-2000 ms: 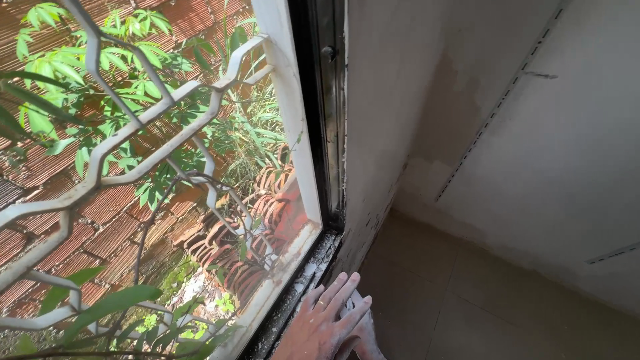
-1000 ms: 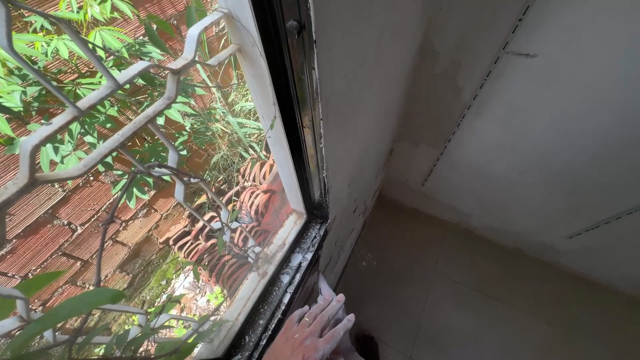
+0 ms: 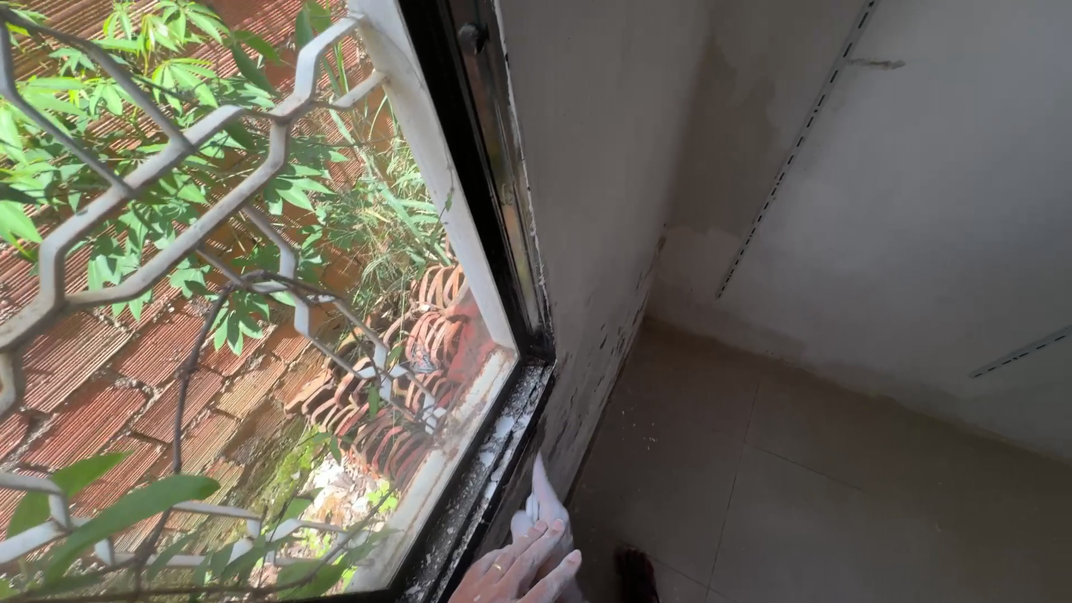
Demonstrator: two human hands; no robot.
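My left hand (image 3: 523, 569), with a ring on one finger and pale dust on the skin, is at the bottom centre. Its fingers lie over a crumpled white piece (image 3: 546, 502), which looks like cloth and ends in a point at the top. Hand and white piece are against the wall (image 3: 578, 402) just below the black window frame (image 3: 481, 502). White flakes and dust cover the frame's lower rail. What lies beneath the palm is hidden. My right hand cannot be made out.
A white metal grille (image 3: 180, 243) stands outside the window at left, with leafy branches (image 3: 193, 79) and stacked roof tiles (image 3: 435, 335) beyond. At right are a stained wall (image 3: 879, 209) with slotted strips and a tiled floor (image 3: 804, 502). A dark object (image 3: 636, 574) is on the floor.
My left hand has slid lower along the wall beneath the frame, and more of the white piece now shows past its fingertips. The view has shifted somewhat.
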